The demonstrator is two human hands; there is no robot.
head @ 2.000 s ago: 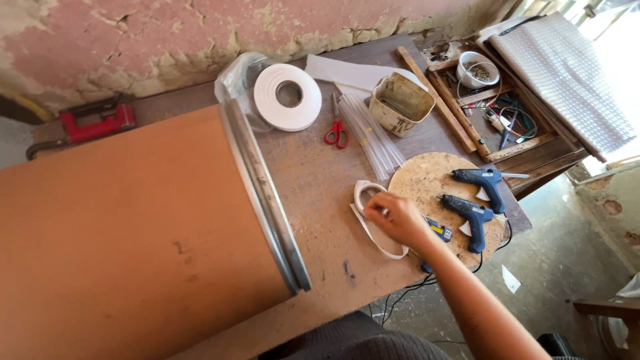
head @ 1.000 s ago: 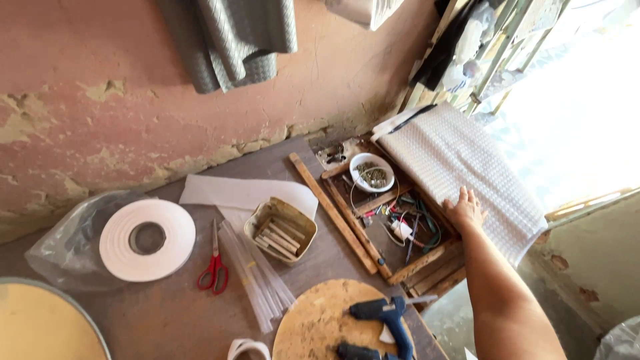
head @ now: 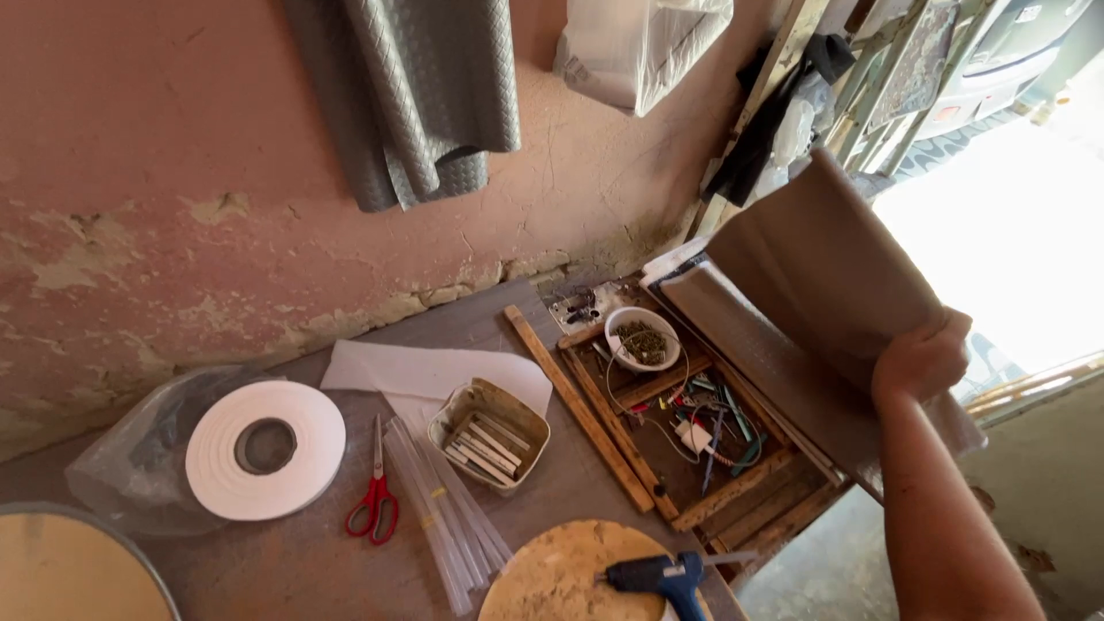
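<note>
My right hand (head: 923,358) grips the edge of a brown-grey sheet (head: 828,267) at the right and holds it lifted and curled. Beneath it lie further sheets (head: 750,336), beside a wooden tray (head: 733,492) of tools and wires. A white bowl (head: 642,339) of small brass-coloured pieces sits in the tray's upper part. My left hand is out of view.
On the table stand a roll of white tape (head: 211,448), red-handled scissors (head: 375,509), clear glue sticks (head: 444,517), a plastic tub (head: 492,435), a wooden strip (head: 578,410), a round board (head: 561,569) and a blue glue gun (head: 664,576). Grey textured material (head: 423,95) hangs on the wall.
My right hand has gone from beside the round board to the sheets at the right. The top sheet, flat one second ago, is now lifted and folded back. The view has swung right.
</note>
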